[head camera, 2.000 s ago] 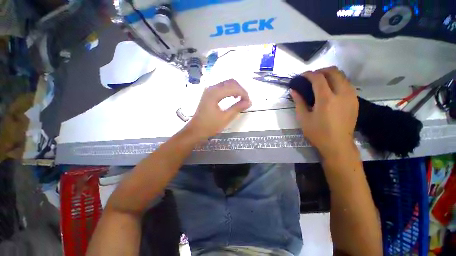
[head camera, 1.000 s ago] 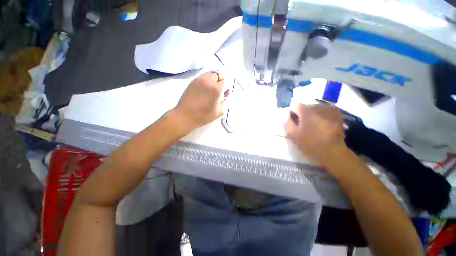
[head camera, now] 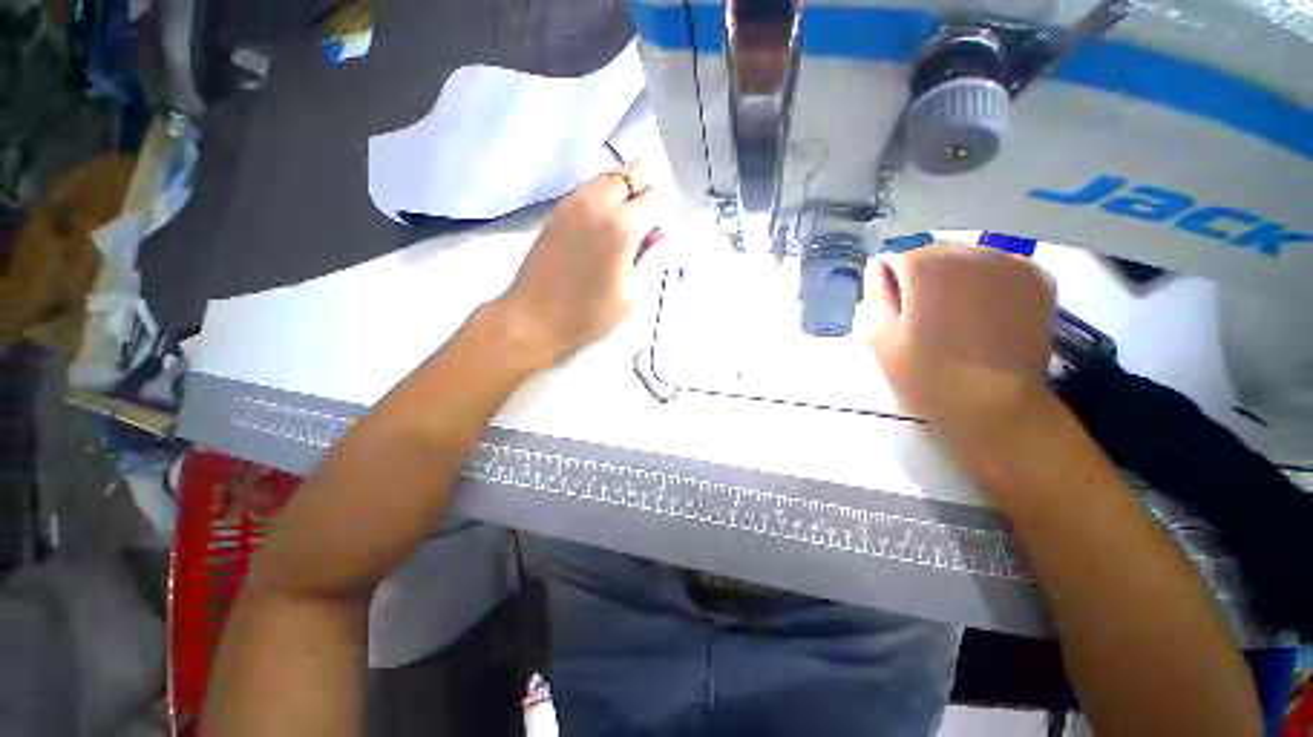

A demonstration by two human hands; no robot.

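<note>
The white sewing machine head [head camera: 1152, 159] with blue stripe and JACK lettering stands over the bed. Its needle area [head camera: 756, 238] is washed out by bright light. My left hand [head camera: 583, 259] is bent, fingers curled, just left of the needle area; what its fingertips touch is lost in glare. My right hand [head camera: 965, 317] is curled right of the grey-blue cylinder [head camera: 831, 288], fingertips partly hidden behind it. A pale cloth piece [head camera: 483, 144] lies beyond my left hand on a dark panel [head camera: 288, 173].
A black fuzzy bundle [head camera: 1188, 461] lies right of my right hand, beside dark snips [head camera: 1083, 343]. A blue item [head camera: 1008, 243] shows behind that hand. The grey ruler edge [head camera: 720, 511] runs along the table front. A red basket [head camera: 216, 576] is below left.
My right hand has let go of the black bundle and moved to the needle area. My left hand is now left of the needle. The view has shifted, bringing the machine head closer.
</note>
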